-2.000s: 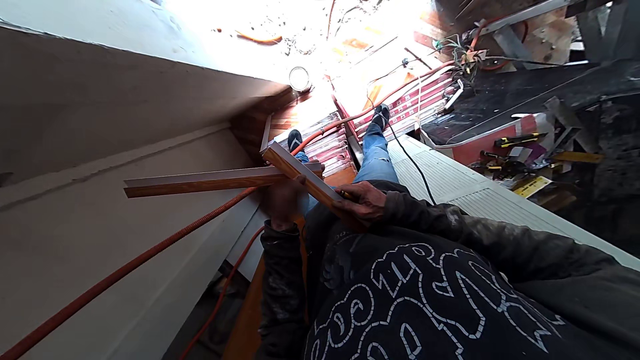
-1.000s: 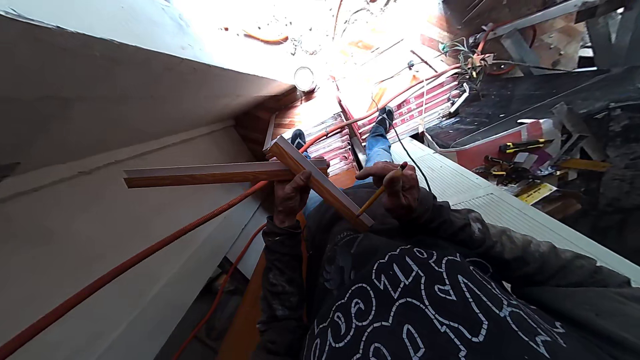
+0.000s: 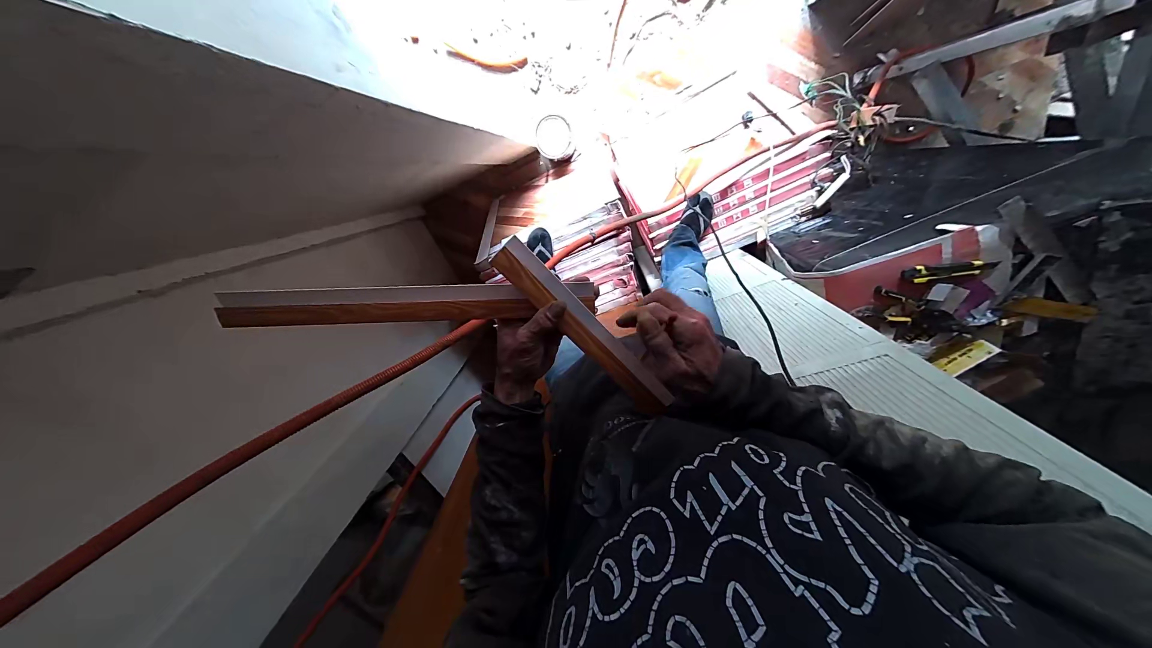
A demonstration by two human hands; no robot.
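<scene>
My left hand grips two wood-grain strips where they cross. The longer strip points out to the left, with a pale upper face and a brown grained edge. Over it lies the shorter strip, slanting down to the right toward my chest. Close beside the lower half of the shorter strip is my right hand, its fingers curled; whether it holds a thin pencil-like stick cannot be made out.
An orange corrugated hose runs diagonally past the strips. A pale wall stands at left, and a ribbed white panel lies at right. Utility knife and scraps lie beyond it. A round can stands ahead near wrapped red-and-white packs.
My right hand was on the shorter strip two seconds ago, then rose off it with a thin pencil-like stick showing. Now its fingers are curled beside the strip. The left hand keeps its hold.
</scene>
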